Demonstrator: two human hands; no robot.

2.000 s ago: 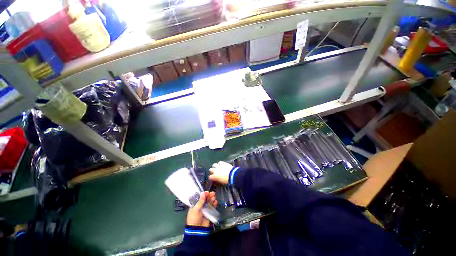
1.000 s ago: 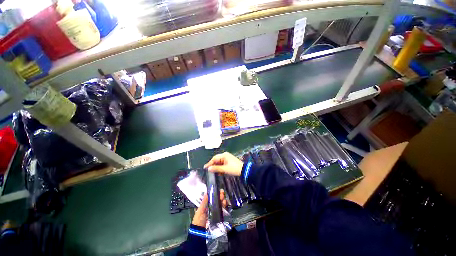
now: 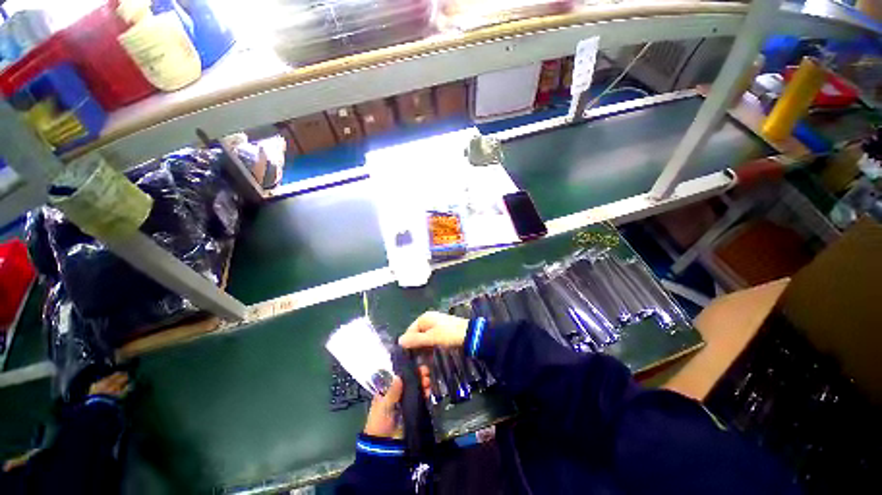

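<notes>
My left hand [image 3: 384, 410] holds a fan of whitish clear poly bags [image 3: 359, 352] and the lower part of a black remote control [image 3: 414, 406]. My right hand [image 3: 434, 331] is at the remote's upper end, its fingers pinched there. Whether the remote is inside a bag cannot be told. Unbagged remotes [image 3: 344, 389] lie just left of my left hand, partly hidden by the bags. Bagged remotes [image 3: 580, 299] with shiny glare lie in a row to the right, partly covered by my right sleeve.
White paper sheets [image 3: 445, 184], an orange-filled tray [image 3: 446, 233] and a phone [image 3: 524, 215] lie behind the hands. An open carton [image 3: 737, 329] is at lower right. A glossy black bag [image 3: 145, 261] and another person's hand [image 3: 109, 385] are at left. A metal-framed shelf [image 3: 387, 85] spans above.
The shiny bagged piece held upright a second ago is replaced by a duller black remote. The bag fan is spread up and left again. Another person's arm has reached in at lower left.
</notes>
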